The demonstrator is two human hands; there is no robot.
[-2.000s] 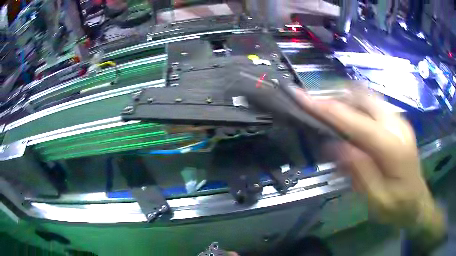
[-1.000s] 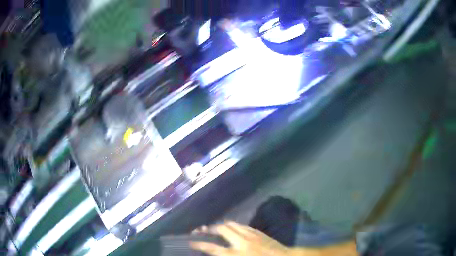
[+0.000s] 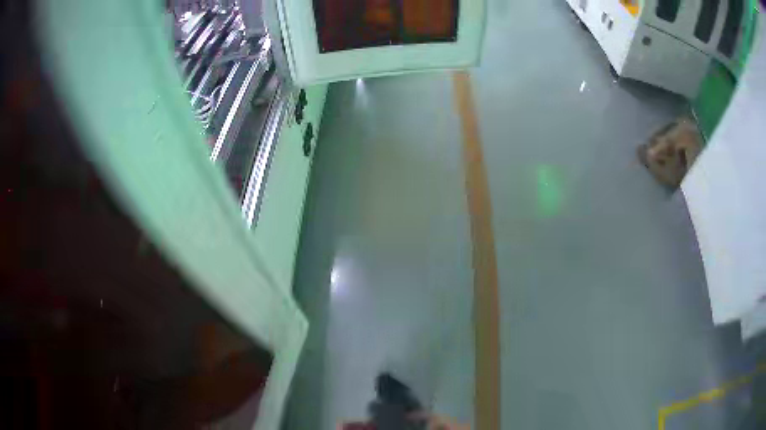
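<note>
At the bottom edge, blurred skin-toned slivers look like my left hand [image 3: 359, 425] and my right hand [image 3: 445, 423], almost wholly cut off. A small dark blurred shape [image 3: 393, 401] lies between them; I cannot tell what it is or whether either hand holds it. Nearest on the left is a pale green door frame [image 3: 155, 172] with a dark window pane [image 3: 109, 311]. No dark bar-shaped plate can be made out.
Behind the frame, silver rails [image 3: 262, 164] run along the open machine. Another pale door with a dark window [image 3: 386, 21] juts out ahead. A brown-yellow line [image 3: 483, 243] runs along the grey floor [image 3: 395, 210]. White machines [image 3: 663, 59] and a brown box [image 3: 672, 153] stand right.
The view has swung from the machine bed and its glowing light to the aisle. The dark bar held by my right hand earlier no longer shows, and the hands have dropped to the bottom edge.
</note>
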